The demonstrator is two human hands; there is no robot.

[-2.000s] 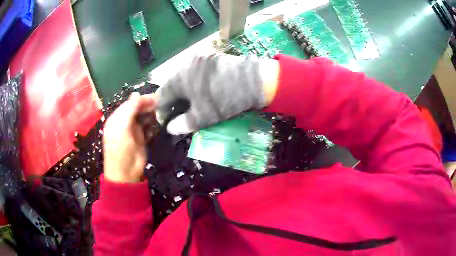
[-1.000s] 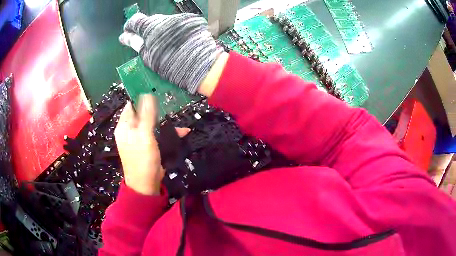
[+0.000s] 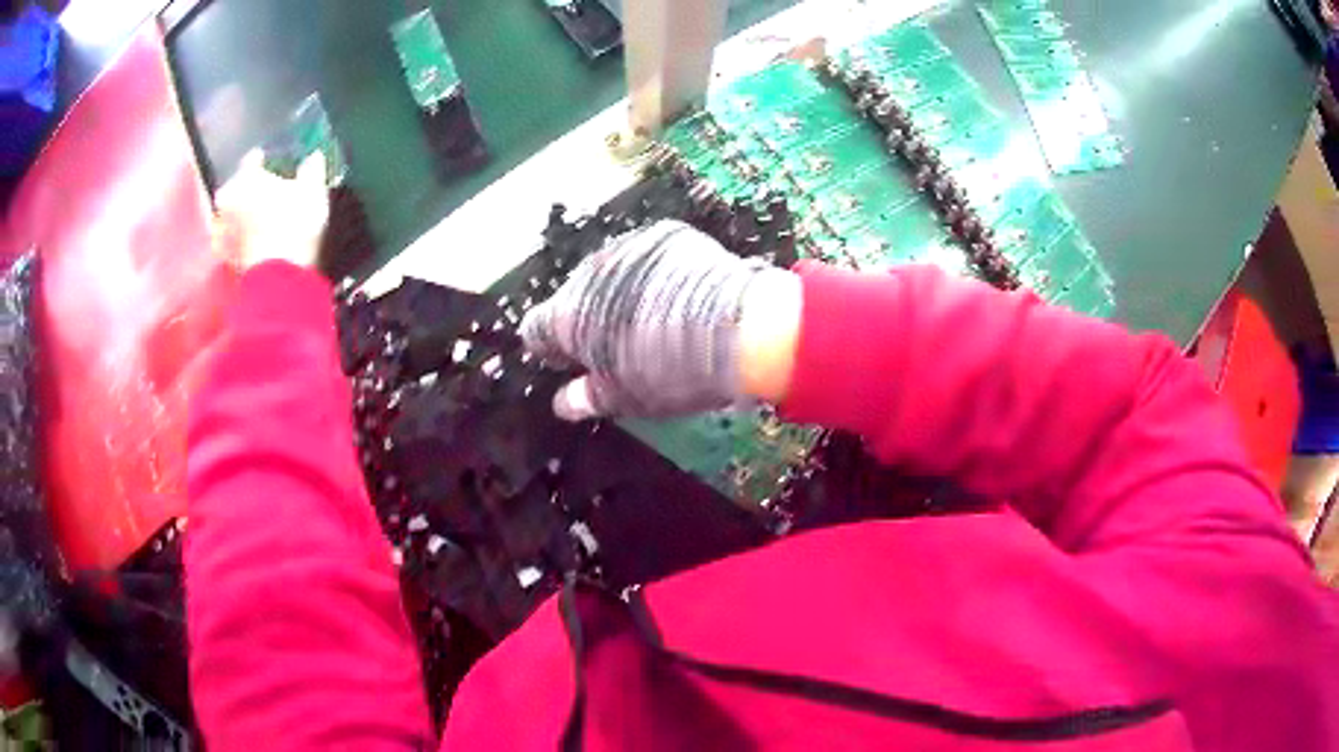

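My bare left hand (image 3: pixel 276 210) is at the far left of the green belt, with its fingers on a part-assembled unit. The unit's green board (image 3: pixel 313 127) shows beyond the fingertips and its dark shell shows beside the hand. My right hand (image 3: pixel 646 326), in a grey-white striped glove, is low over the pile of black shells (image 3: pixel 485 456) with its fingers curled. A green board panel (image 3: pixel 727 453) shows below it, partly covered by the hand and sleeve. Whether the right fingers grip anything is hidden.
Another part-assembled unit (image 3: pixel 427 74) lies on the belt (image 3: pixel 507 125). A post (image 3: pixel 670 59) stands at the pale edge rail. Overlapping board panels (image 3: pixel 844 154) lie to its right. A red sheet (image 3: pixel 125 294) is at left and a red stool (image 3: pixel 1248 389) at right.
My left hand has moved from the shell pile up and left to the belt. My gloved right hand has moved down and right from the belt, and the panel now shows lower right.
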